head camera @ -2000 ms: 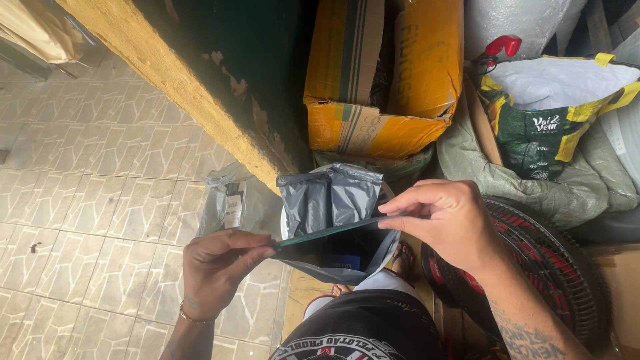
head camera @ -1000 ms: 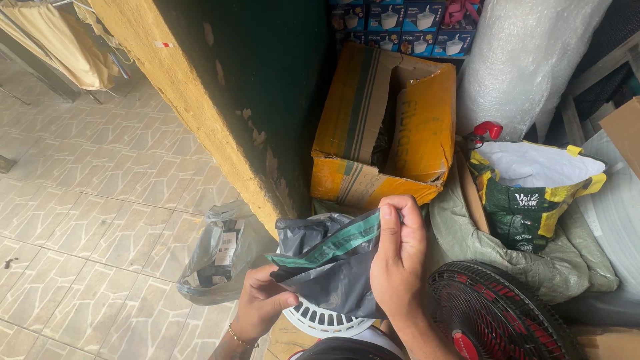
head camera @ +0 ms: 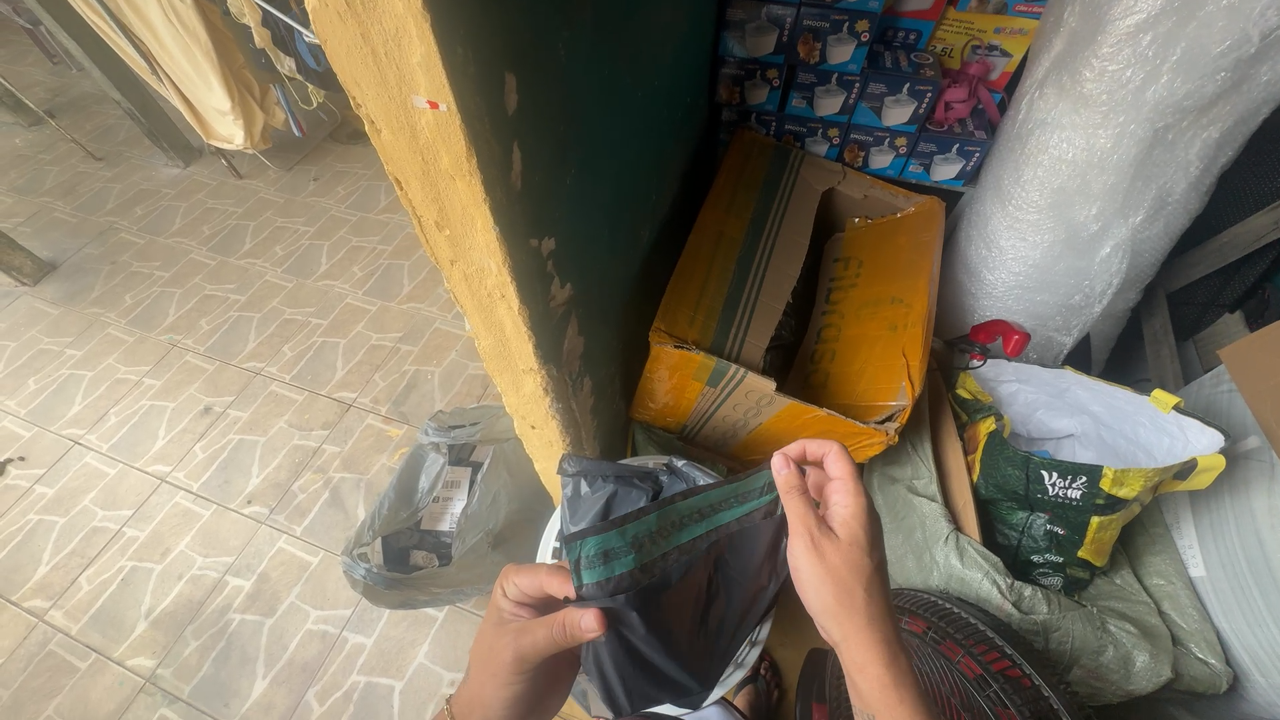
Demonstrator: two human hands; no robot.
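A black plastic mailing bag (head camera: 680, 590) with a green strip along its upper edge hangs between my two hands. My left hand (head camera: 535, 635) pinches its left corner between thumb and fingers. At the upper right corner, my right hand (head camera: 830, 530) holds the edge the same way. Behind it, more dark grey plastic (head camera: 625, 490) lies over a white round rim, mostly covered. Whether anything is inside the black bag cannot be seen.
A yellow cardboard box (head camera: 800, 300) stands ahead beside a green wall (head camera: 610, 200). Left of the wall's yellow edge, a grey plastic bag (head camera: 440, 510) rests on the tiles. A fan (head camera: 975, 660) and a green-yellow shopping bag (head camera: 1070, 480) are at the right.
The black bag's green-striped edge was seen nearly edge-on between my hands two seconds ago; now its face hangs toward me. The view has shifted, showing more of the boxes behind.
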